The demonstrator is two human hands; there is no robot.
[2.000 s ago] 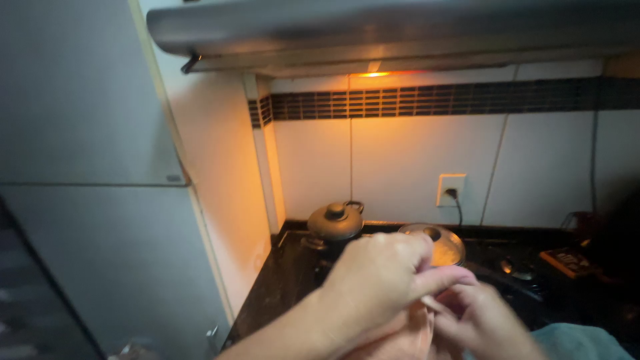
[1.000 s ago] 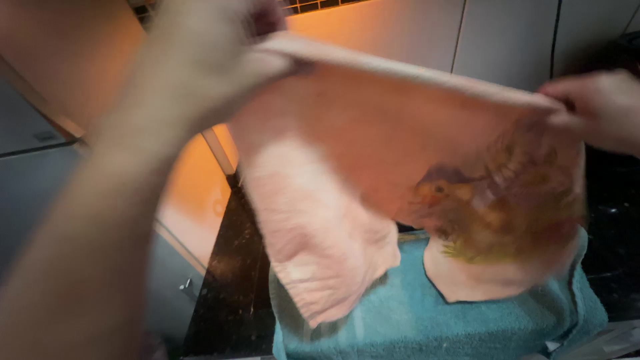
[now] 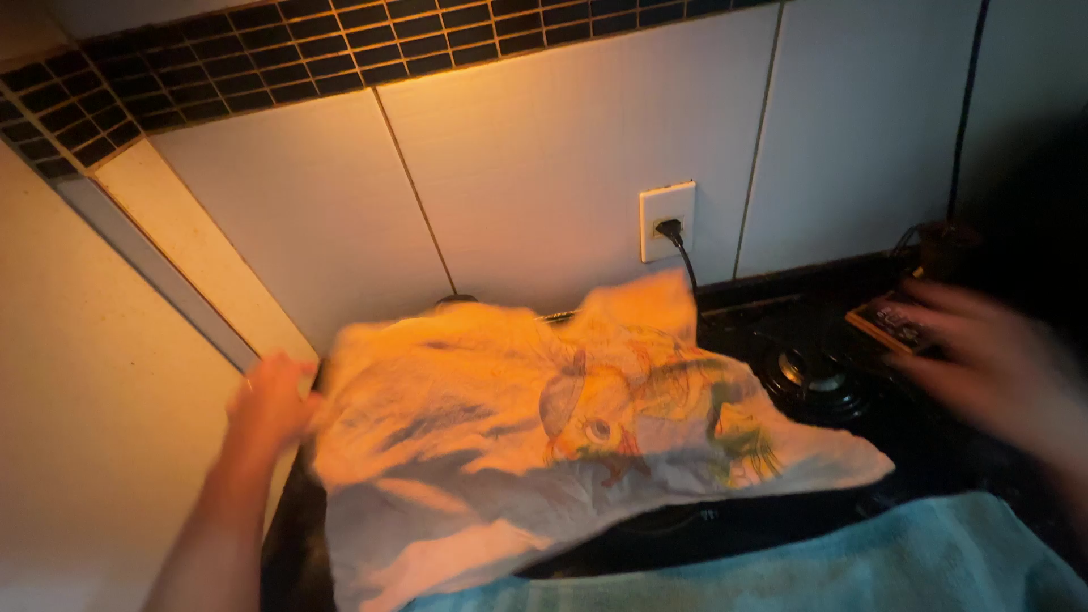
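A pale printed cloth [image 3: 476,425] with a cartoon figure lies spread over the back left of the black stove, hiding the pots beneath it. My left hand [image 3: 274,404] is at the cloth's left edge, near the cabinet side; whether its fingers pinch the edge I cannot tell. On the right, my right hand [image 3: 977,357] is blurred, apart from the cloth, with its fingers spread over a small dark box [image 3: 892,323] that bears writing. A teal towel [image 3: 765,565] lies along the front, below the printed cloth.
A gas burner [image 3: 812,374] shows between the cloth and my right hand. Behind the stove, a black plug sits in a wall outlet [image 3: 668,221], its cord hanging down behind the cloth. A pale panel [image 3: 110,357] stands on the left. A dark pot-like object [image 3: 948,242] is at the back right.
The printed cloth, held up between both hands one second ago, now lies over the stove. My right hand has let go of it. The pots seen two seconds ago are covered.
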